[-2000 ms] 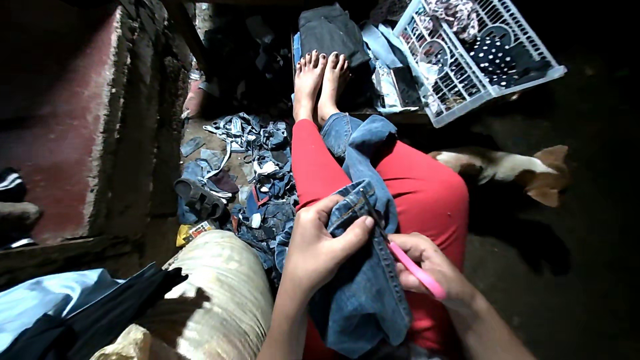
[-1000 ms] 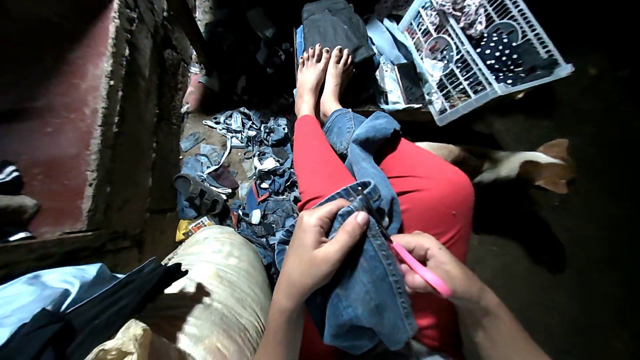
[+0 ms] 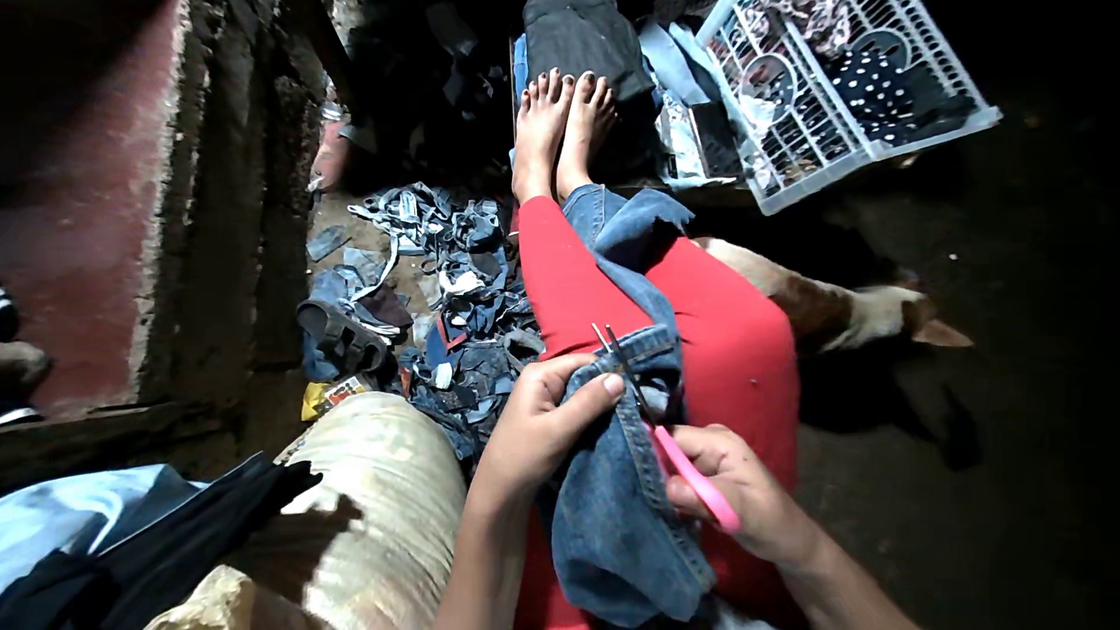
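A piece of blue denim clothing (image 3: 604, 525) with stitched seams lies over my lap, on red leggings (image 3: 735, 350). My left hand (image 3: 560, 411) pinches its seamed edge between thumb and fingers. Pink-handled scissors (image 3: 696, 481) are in my right hand (image 3: 735, 490), to the right of the denim. Their two blades lie across the seamed edge beside my left thumb, with the tips slightly apart and showing beyond it. One part of the denim stretches up along my legs towards my bare feet (image 3: 560, 131).
Denim scraps (image 3: 472, 350) and a dark sandal (image 3: 341, 337) lie on the floor at left. A stuffed pale sack (image 3: 376, 507) stands near my left arm. A white plastic crate (image 3: 840, 166) holds cloths at upper right. A brown and white dog (image 3: 840, 306) lies right of my legs.
The scissors' blades now show across the denim's seamed edge; in the earlier frames mostly the pink handle was seen. Both hands stay on the same items.
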